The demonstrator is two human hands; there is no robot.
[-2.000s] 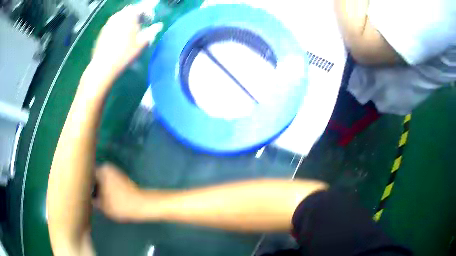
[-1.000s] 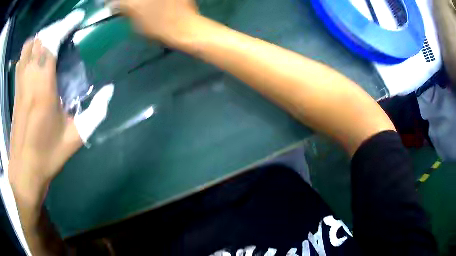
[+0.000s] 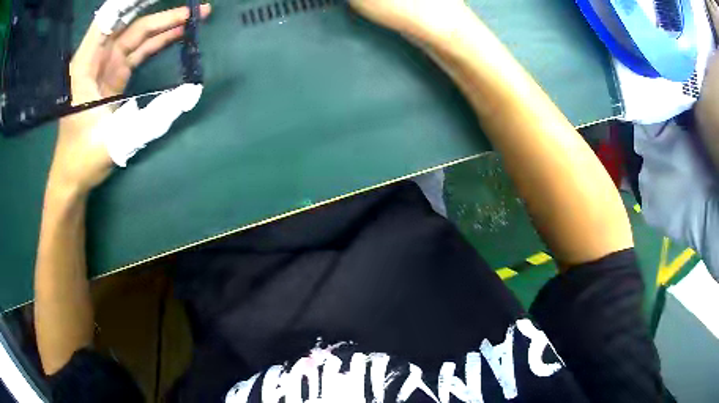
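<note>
My left hand (image 3: 106, 102), with white finger cots on the thumb and a finger, holds a dark phone middle frame (image 3: 191, 47) at the upper left. The frame has an open centre and its camera section (image 3: 35, 71) lies toward the left edge. The thumb is at its lower right corner. A row of small black pieces (image 3: 285, 9) lies on the dark green mat right of the frame. My right hand (image 3: 406, 12) is cut off by the top edge beside this row. Its fingertips and anything in them are hidden.
The green mat (image 3: 315, 118) ends at a pale front edge near my black shirt. A blue reel (image 3: 642, 39) sits at the upper right on a white sheet (image 3: 650, 98). A person's arm and grey clothing (image 3: 678, 173) are at the right. Yellow-black tape marks the floor.
The view has shifted, with the reel farther right. My left hand now holds the phone frame; the frame and black row have come into view. My right hand has moved right, partly out of view.
</note>
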